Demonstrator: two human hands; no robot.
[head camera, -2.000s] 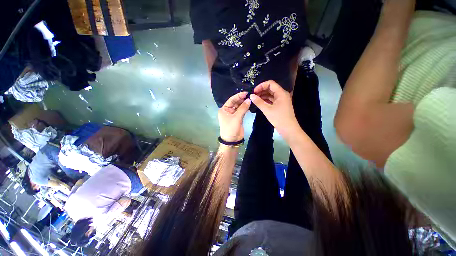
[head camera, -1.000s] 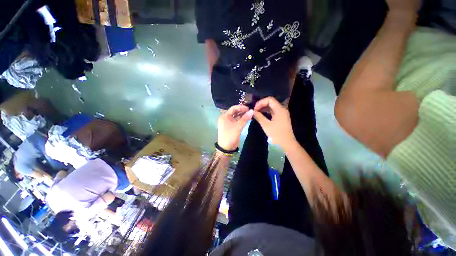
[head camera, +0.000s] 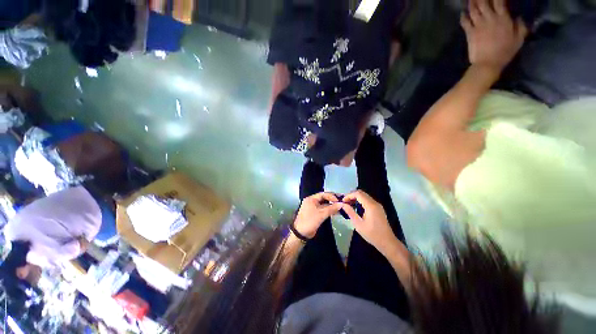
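Note:
My left hand (head camera: 315, 214) and my right hand (head camera: 368, 215) meet at their fingertips above my dark-trousered legs, near the middle of the head view. Between them they pinch a small black item (head camera: 341, 201). It is mostly hidden by the fingers, and its shape cannot be told. A dark band is on my left wrist.
A person in a black embroidered garment (head camera: 336, 78) is just ahead. A person in a light green top (head camera: 523, 189) is close on the right. A cardboard carton (head camera: 208, 207) with white cloth (head camera: 155, 218) stands at left on the green floor (head camera: 215, 98). Other people sit farther left.
My hands are lower in the view and apart from the black garment, still together on the small item. The person in green now fills more of the right side, with a raised hand showing.

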